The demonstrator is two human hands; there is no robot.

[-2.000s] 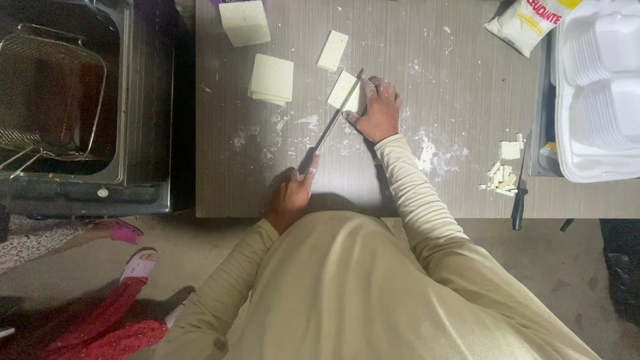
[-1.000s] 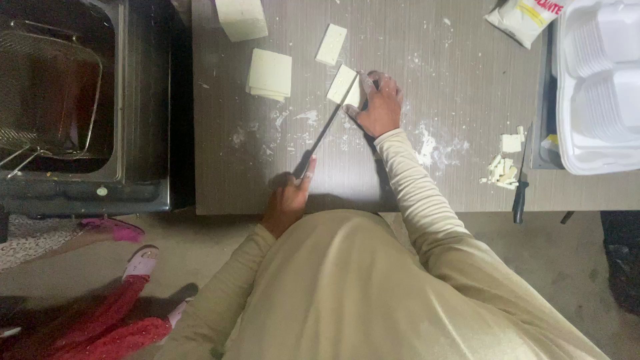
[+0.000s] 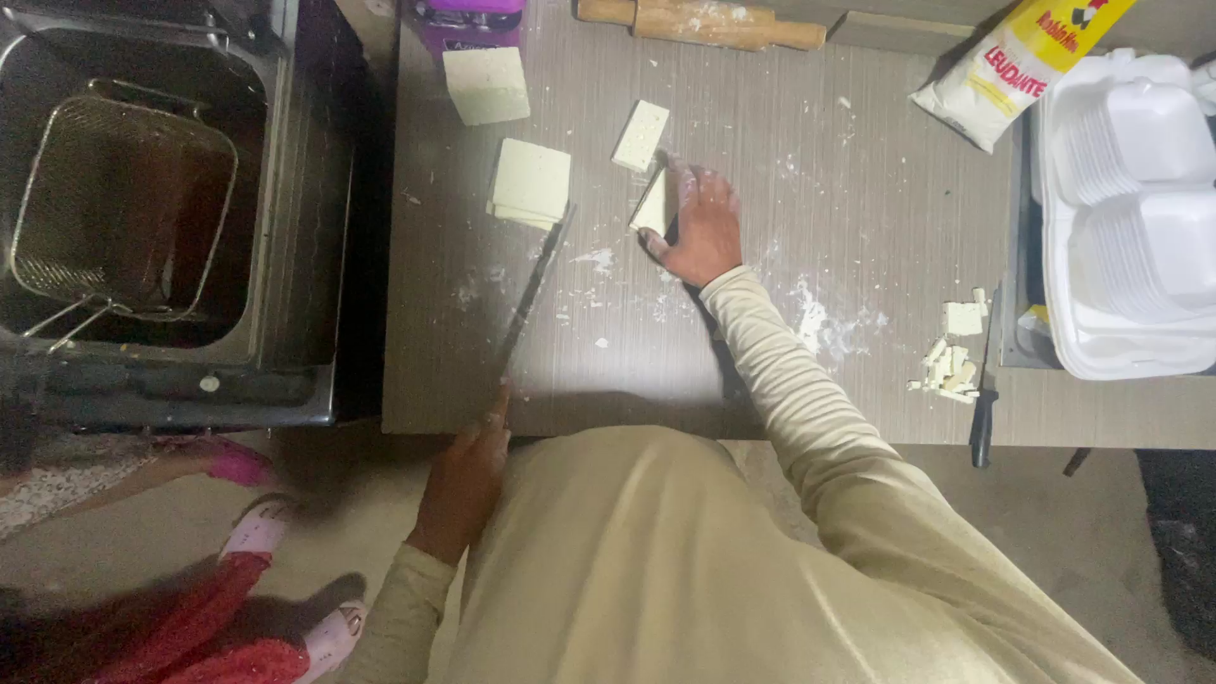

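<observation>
My left hand (image 3: 465, 480) grips a long knife (image 3: 534, 296) near the table's front edge. The blade slants up and right, its tip beside a stack of square white cheese slices (image 3: 532, 180). My right hand (image 3: 701, 223) is palm down on the table, thumb and fingers around a narrow piece of white cheese (image 3: 651, 204) that it partly covers. Just above lies a rectangular cheese slice (image 3: 641, 135). A thicker cheese block (image 3: 486, 87) is at the upper left. Cheese sticks and scraps (image 3: 948, 366) lie at the right beside a second, black-handled knife (image 3: 983, 427).
A fryer with a wire basket (image 3: 123, 199) stands left. At the back are a wooden rolling pin (image 3: 703, 21) and a purple device (image 3: 470, 19); at right, a flour bag (image 3: 1016, 71) and white foam containers (image 3: 1130, 218). Another person's feet (image 3: 261, 527) show lower left.
My left hand has drawn the knife down and left, away from the cheese under my right hand. The right hand stays at that piece, its fingers now farther over it.
</observation>
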